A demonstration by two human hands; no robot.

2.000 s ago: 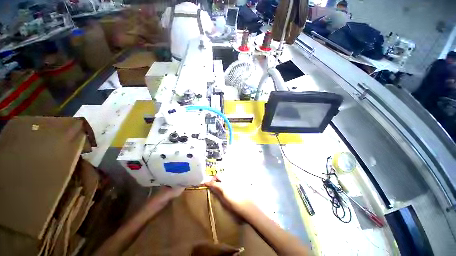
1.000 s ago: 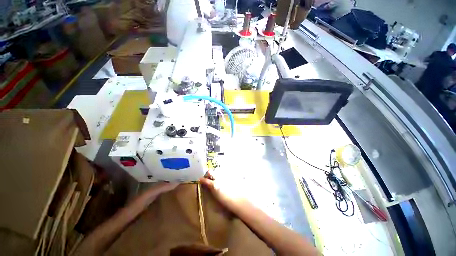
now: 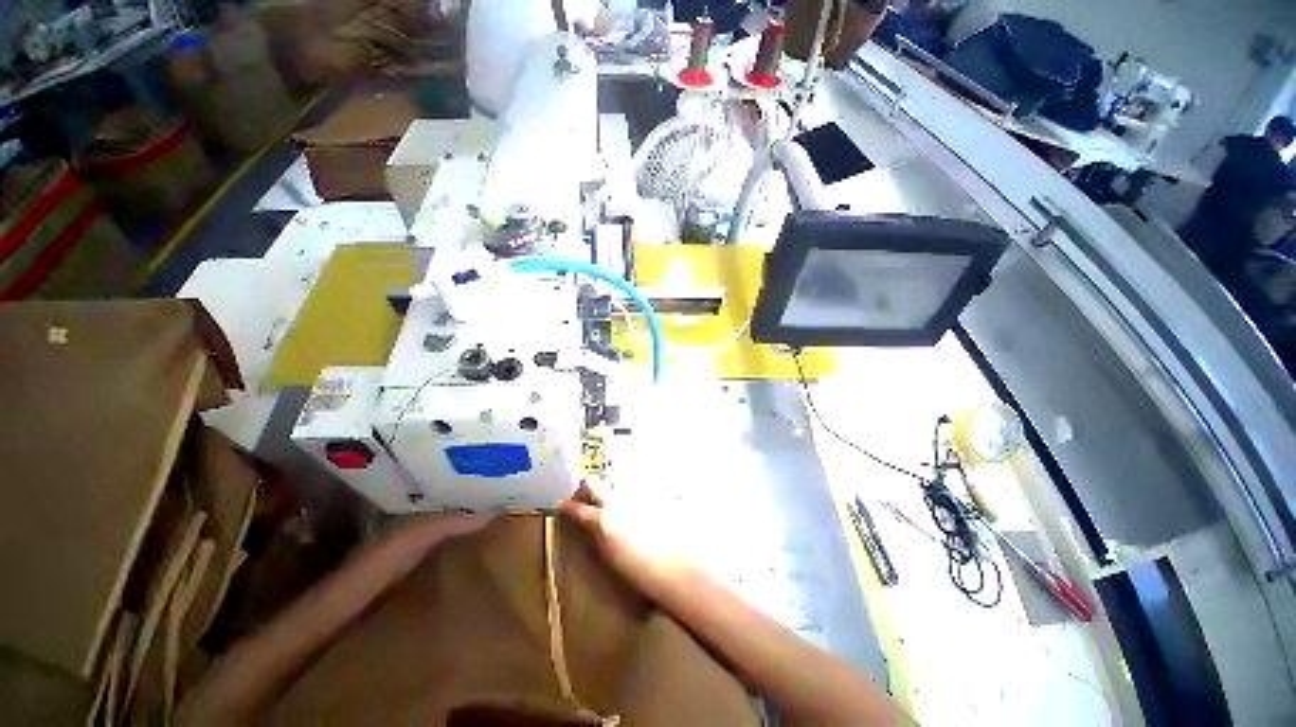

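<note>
The brown bag body hangs wide below the white sewing machine head, its top edge at the head's lower rim. A lighter tan binding strip runs down its middle. My right hand is at the top edge, just below the small yellow clamp, fingers on the fabric. My left hand is at the top edge to the left, its fingers partly hidden under the head. The needle cannot be made out.
A tall brown stack stands at left. A dark-framed screen is right of the head. A dark slim tool, black cable, tape roll and red-handled tool lie at right. A person is behind the machine.
The strip and the top edge have shifted left relative to the machine's clamp area, with my right hand staying near the clamp. The whole view has also shifted slightly.
</note>
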